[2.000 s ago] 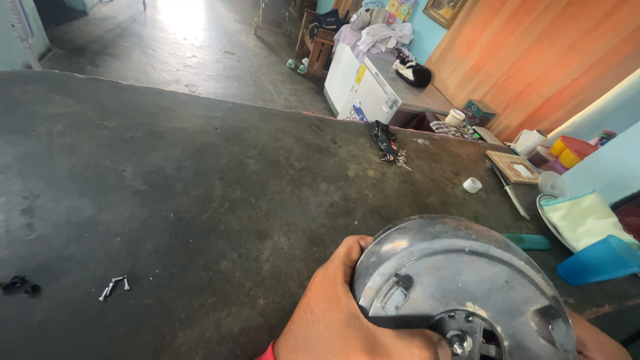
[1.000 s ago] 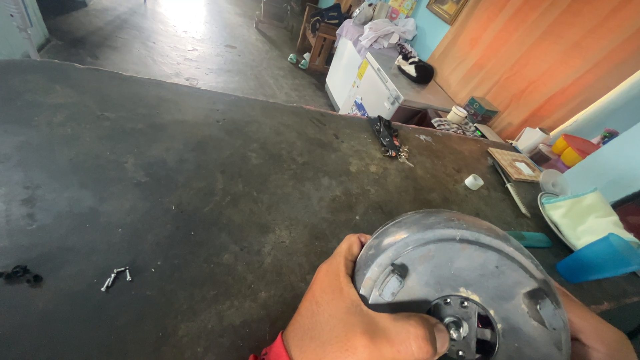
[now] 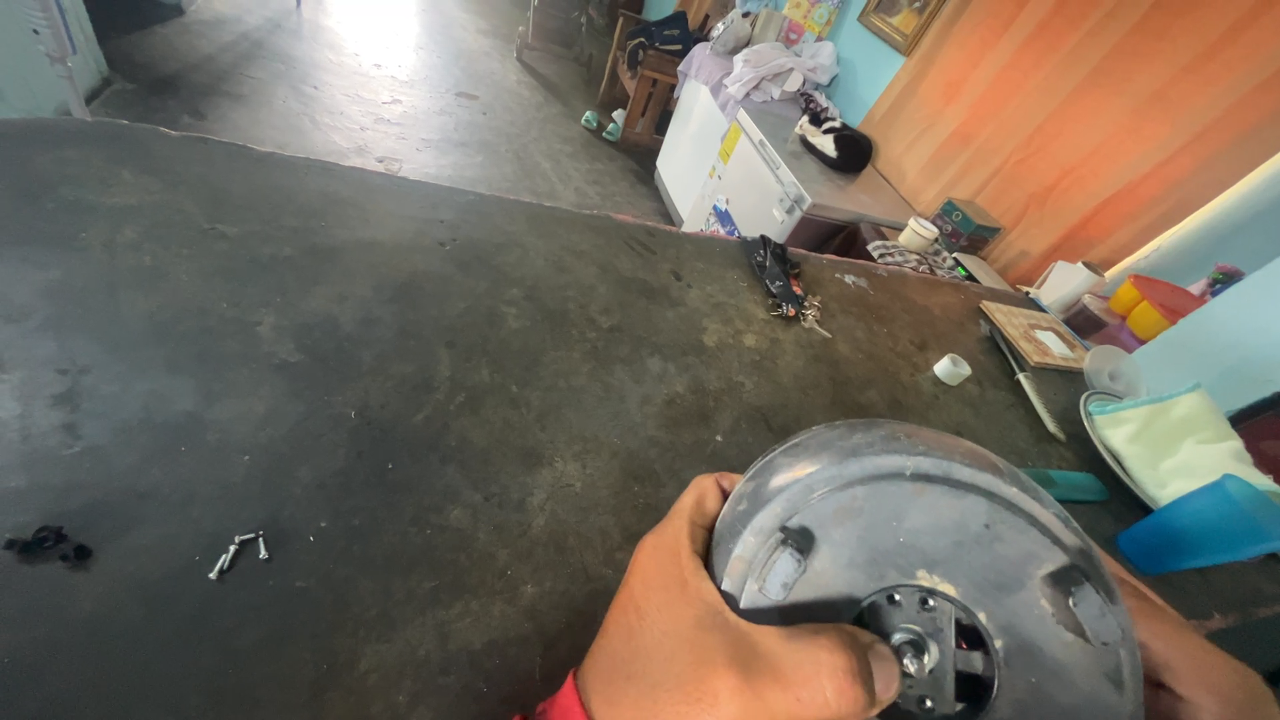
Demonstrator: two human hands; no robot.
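A round grey housing [image 3: 960,520], dusty and worn, with a black central hub [image 3: 940,640], is at the lower right. My left hand [image 3: 740,620] grips its left side, the thumb lying across the face beside the metal shaft [image 3: 910,652] at the hub. My right hand [image 3: 1180,640] is at the housing's right side, its fingers hidden behind it. Several small silver screws [image 3: 236,552] lie on the dark countertop [image 3: 420,400] at the lower left, and small black parts [image 3: 48,545] are at the far left edge.
Keys with a black holder [image 3: 780,280] lie near the counter's far edge. To the right are a white tape roll [image 3: 952,369], a serrated knife [image 3: 1030,385], a wooden board [image 3: 1035,335], a teal object [image 3: 1070,486], a blue plastic cup [image 3: 1200,525] and a plate with a folded cloth [image 3: 1185,440].
Two seconds ago my left thumb was over the hub; its tip now lies left of the shaft, and more of the hub shows. Both hands have stayed on the housing.
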